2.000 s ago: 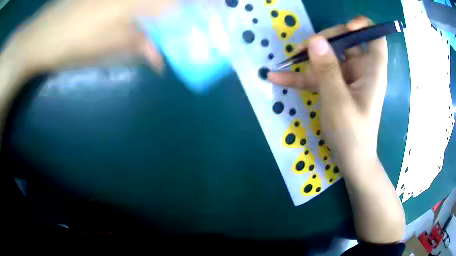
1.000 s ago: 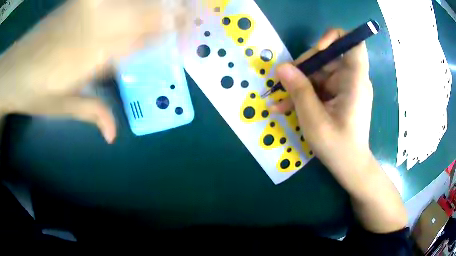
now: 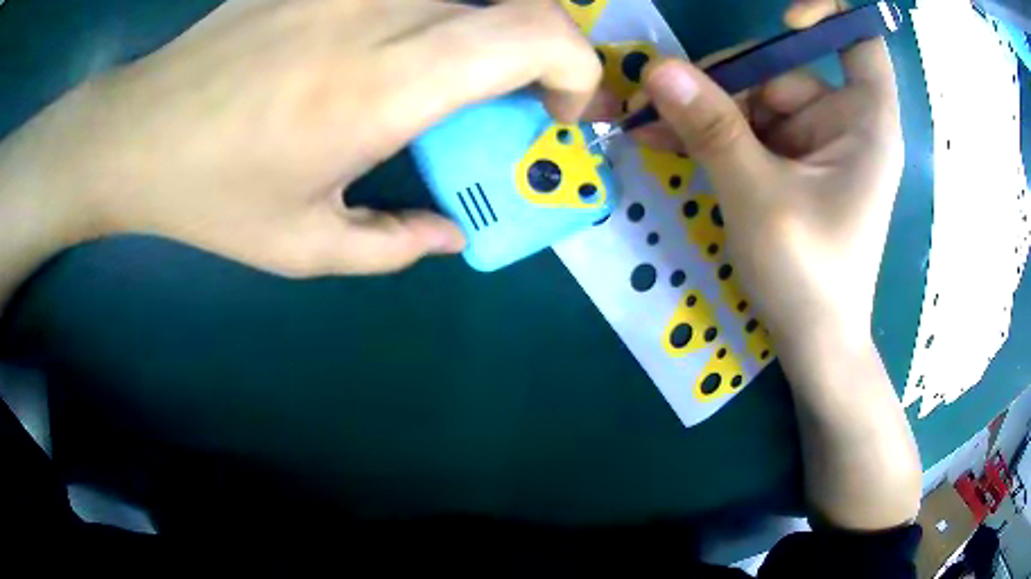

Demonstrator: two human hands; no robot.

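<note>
My left hand [image 3: 328, 136] grips a light-blue plastic shell [image 3: 497, 232] by its edges, thumb near the three dark slots. A yellow sticker [image 3: 529, 179] lies on the shell around its large dark hole. My right hand [image 3: 780, 170] holds dark tweezers or a pick [image 3: 780, 57] like a pen, its pale tip at the sticker's upper right edge. The white sticker sheet [image 3: 611, 271], with yellow stickers and dark bare holes, lies partly under the shell and my right hand. The shell's far end is hidden by my left hand.
Overlapping white used liners [image 3: 967, 215] lie at the right side of the dark-green tabletop [image 3: 373, 385]. Beyond its lower right edge, a cardboard box [image 3: 944, 526] and a red object [image 3: 986, 489] stand on the floor.
The shell has moved from left of the sheet to over its edge and is now held. It now bears a yellow sticker. One second ago a sticker space now bare held yellow. The tool tip has moved to the shell.
</note>
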